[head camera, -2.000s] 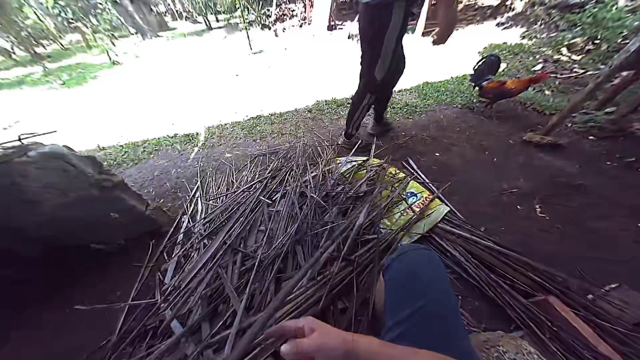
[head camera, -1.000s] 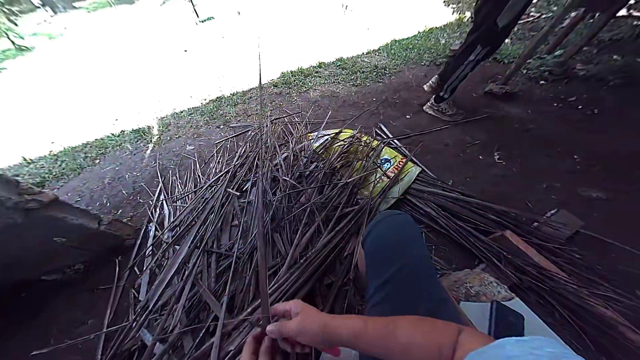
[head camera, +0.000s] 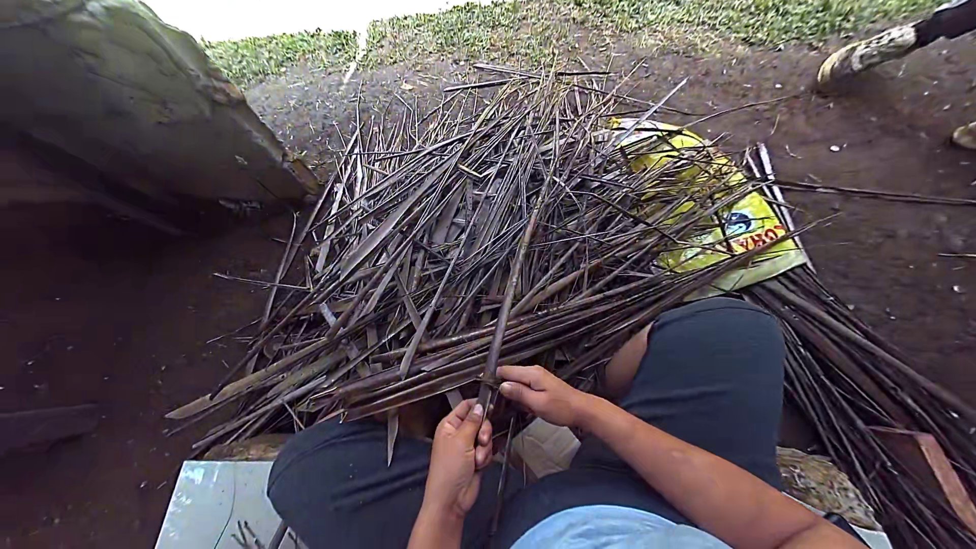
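Observation:
A long, thin dried palm leaf runs upright from my lap over the heap. My left hand is closed around its lower part. Just above and to the right, my right hand pinches the same leaf between thumb and fingers. Beyond both hands, a large heap of dried palm leaves spreads over the ground, with some lying across in front of my knees. A yellow printed sack lies partly under the heap's right side.
A large grey rock stands at the upper left. More long dried strips lie right of my knee. A pale board is beneath me. Another person's shoe shows at the upper right, on dark soil near grass.
My left hand, out of view two seconds ago, is now on the leaf with my right. The other person has moved to the right, mostly out of view. The view has tilted down.

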